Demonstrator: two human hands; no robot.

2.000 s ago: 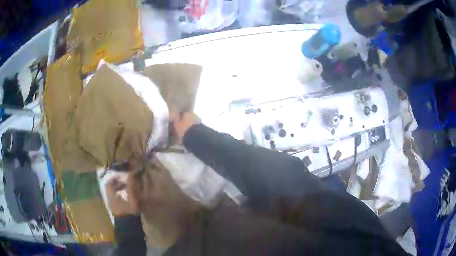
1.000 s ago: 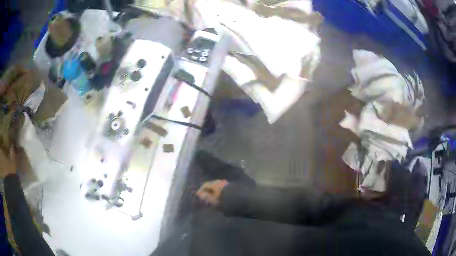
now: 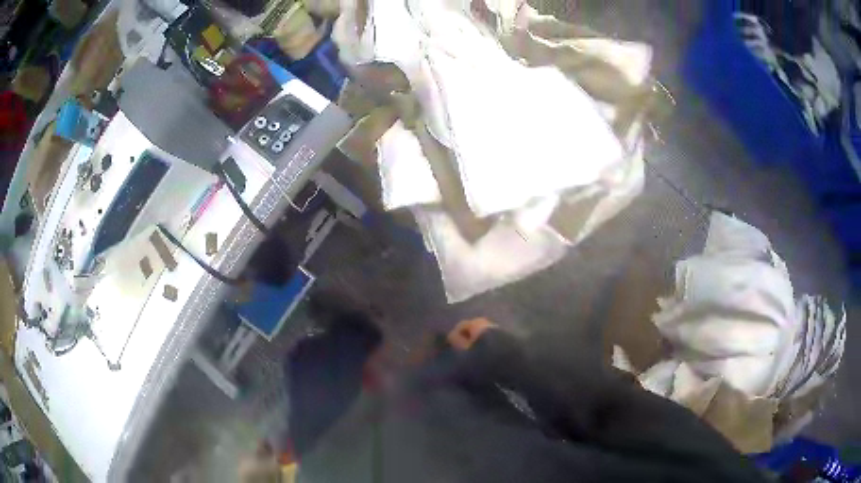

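Note:
A large loose pile of white and tan garment panels [image 3: 538,132] lies in front of me at the top centre. A second, fanned stack of white and tan pieces [image 3: 732,311] lies at the right. My right hand [image 3: 469,334] is small and blurred at the end of a dark sleeve, below the large pile and apart from both heaps. No cloth shows in it, and its finger pose is unclear. A blurred skin-toned patch [image 3: 260,464] at the bottom edge may be my left hand; what it does cannot be told.
A white sewing machine table [image 3: 99,377] runs along the left, with dark knobs and cables on it. A blue pedal-like plate [image 3: 274,304] is under its edge, by grey metal legs. Blue sheeting or bin material [image 3: 755,141] stands at the right. Grey floor [image 3: 557,311] shows between the heaps.
The view has swung from the table to the right, towards the heaps. The gathered tan bundle both hands held two seconds ago is out of view. My right hand is away from it.

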